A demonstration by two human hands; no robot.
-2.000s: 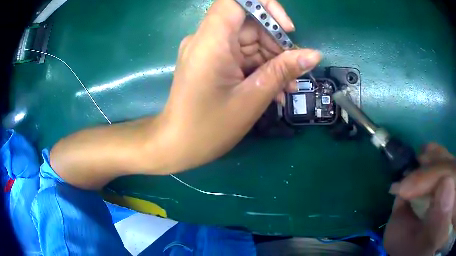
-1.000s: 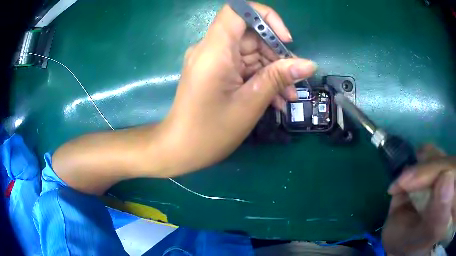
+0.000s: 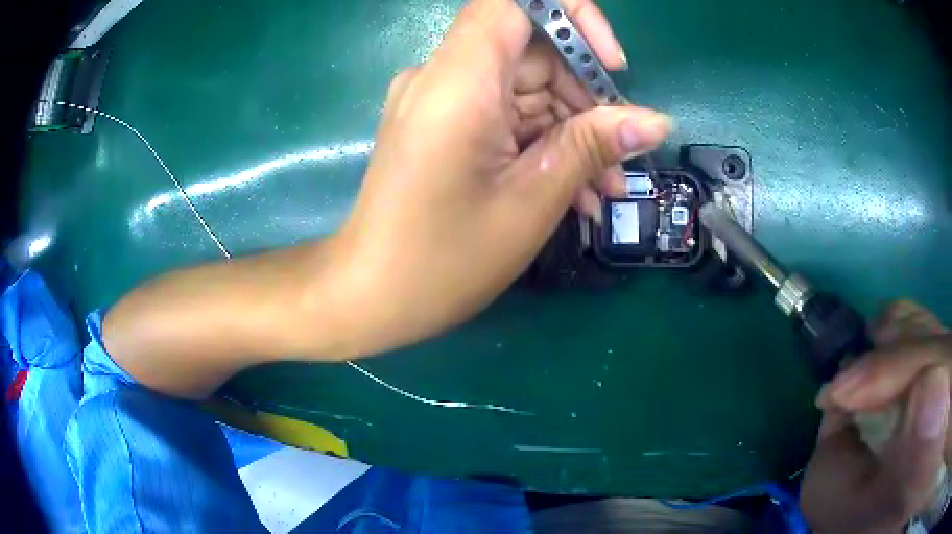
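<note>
My left hand [image 3: 459, 188] holds silver tweezers [image 3: 574, 52] with a row of round holes, pointing down at the open black watch housing [image 3: 649, 261]. Inside the housing are a pale rectangle [image 3: 624, 222] on the left and a small circuit board [image 3: 679, 217] on the right. The housing sits in a black fixture [image 3: 735, 167], whose left part my left hand partly hides. My right hand [image 3: 887, 417] holds a soldering iron [image 3: 767, 273], its tip end at the housing's right edge. Exact contact of either tip cannot be told.
A solder reel [image 3: 69, 94] stands at the far left. Thin solder wire [image 3: 167, 173] runs from it across the green mat [image 3: 261, 94], passes under my left forearm and reappears below. A yellow strip [image 3: 303, 431] lies at the mat's near edge.
The view has shifted slightly. Both hands keep their grips, with the tweezers and iron staying at the housing.
</note>
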